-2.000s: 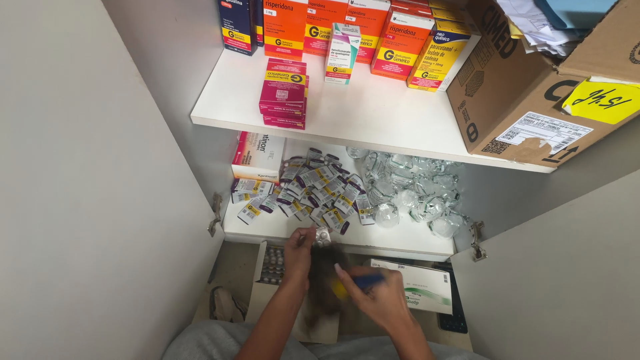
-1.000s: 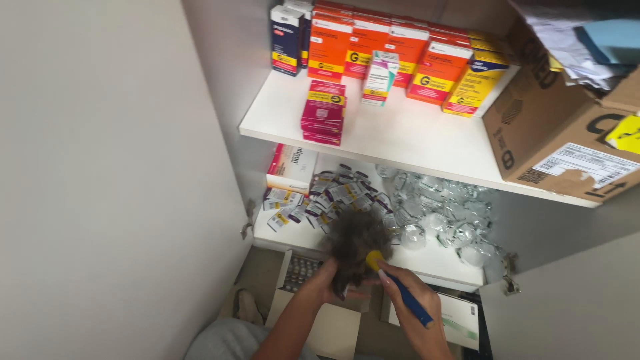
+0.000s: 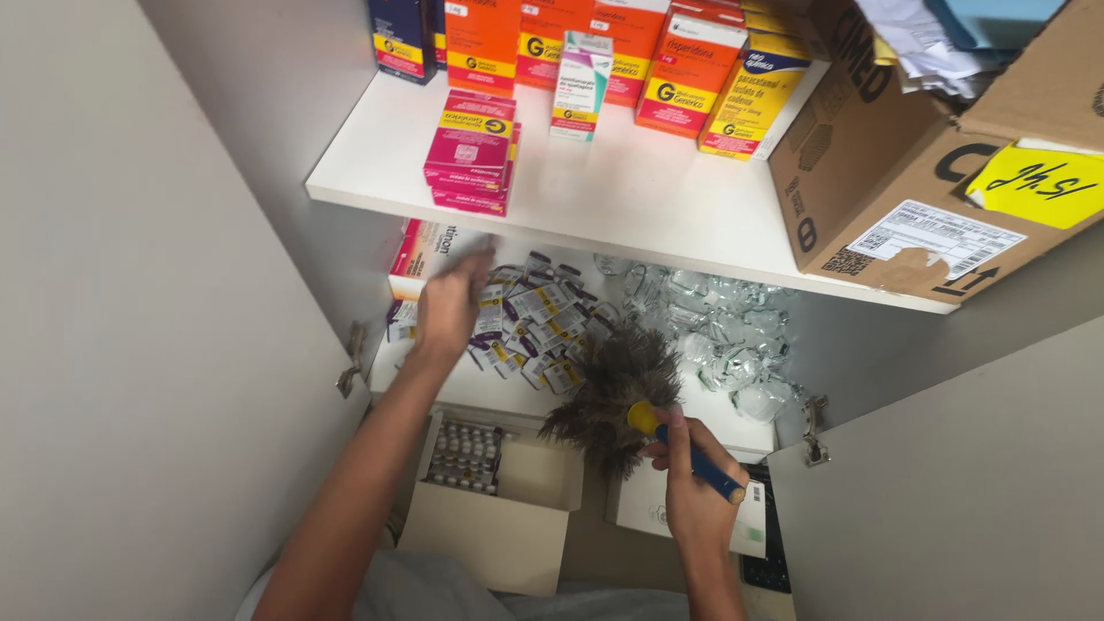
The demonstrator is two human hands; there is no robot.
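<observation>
My right hand [image 3: 700,483] is closed around the blue handle of a feather duster [image 3: 617,392], whose brown feathers lie over the front edge of the lower shelf. My left hand [image 3: 453,302] reaches onto that shelf, over a white and red medicine box [image 3: 427,259]; its fingers are blurred, and whether they hold anything cannot be told. Beside it spreads a heap of small white, yellow and purple medicine packs [image 3: 539,323]. To the right lie several clear plastic items [image 3: 729,332], some dome-shaped.
The upper shelf [image 3: 638,228] overhangs my left hand and carries orange medicine boxes [image 3: 690,73], stacked pink boxes [image 3: 473,147] and a large cardboard carton [image 3: 914,172]. Open cabinet doors flank both sides. Below stands an open carton [image 3: 492,517] with vials.
My left hand, earlier close to the duster in front of the shelf, has moved up and left to the medicine box. The duster stays in my right hand.
</observation>
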